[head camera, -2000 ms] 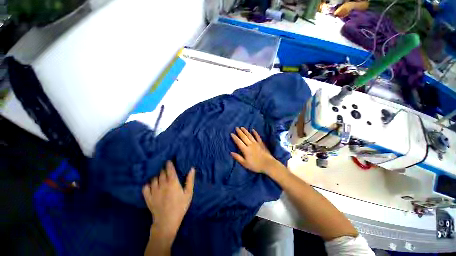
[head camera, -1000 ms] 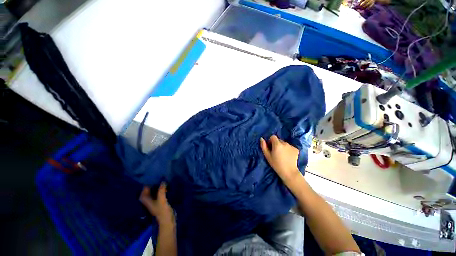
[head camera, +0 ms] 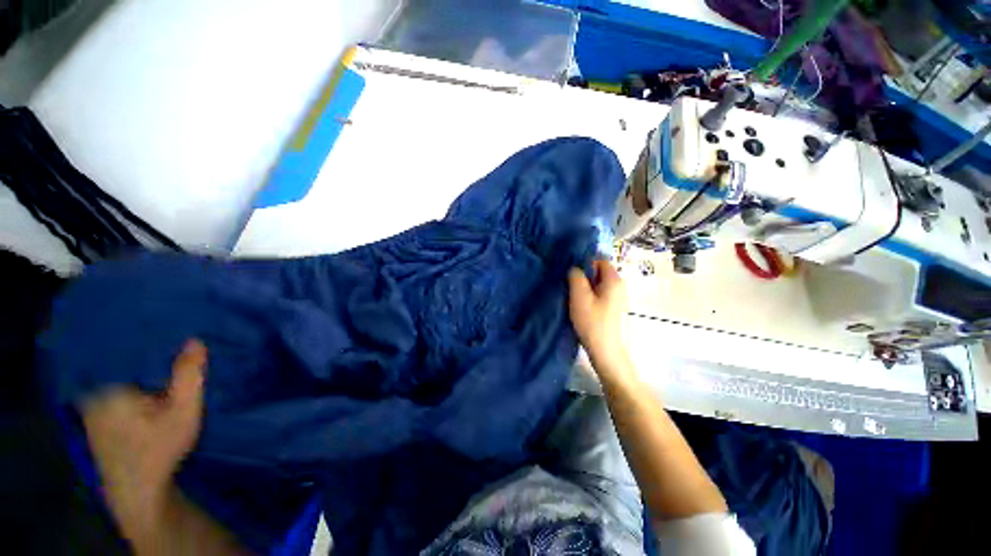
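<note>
A crumpled navy garment (head camera: 359,326) lies over the white table left of the needle and hangs over the front edge towards my lap. Its middle has a puckered, shirred section (head camera: 456,299). My right hand (head camera: 600,310) grips the garment's right edge between thumb and fingers, close by the needle area. My left hand (head camera: 152,418) is blurred on the garment's far left part, thumb apart from the fingers; whether it grips cloth is unclear. The white sewing machine (head camera: 782,196) stands right of the garment. The presser foot is mostly hidden by cloth and the machine head.
Red-handled snips (head camera: 759,261) lie under the machine arm. A clear tray (head camera: 478,41) is behind the table. Dark strips (head camera: 65,190) hang at the left. A ruler strip (head camera: 782,393) runs along the front edge. More navy cloth (head camera: 761,489) is below the table at right.
The garment's left part has been spread out to the left with my left hand. My right hand has moved up to the cloth edge by the needle. The view has shifted.
</note>
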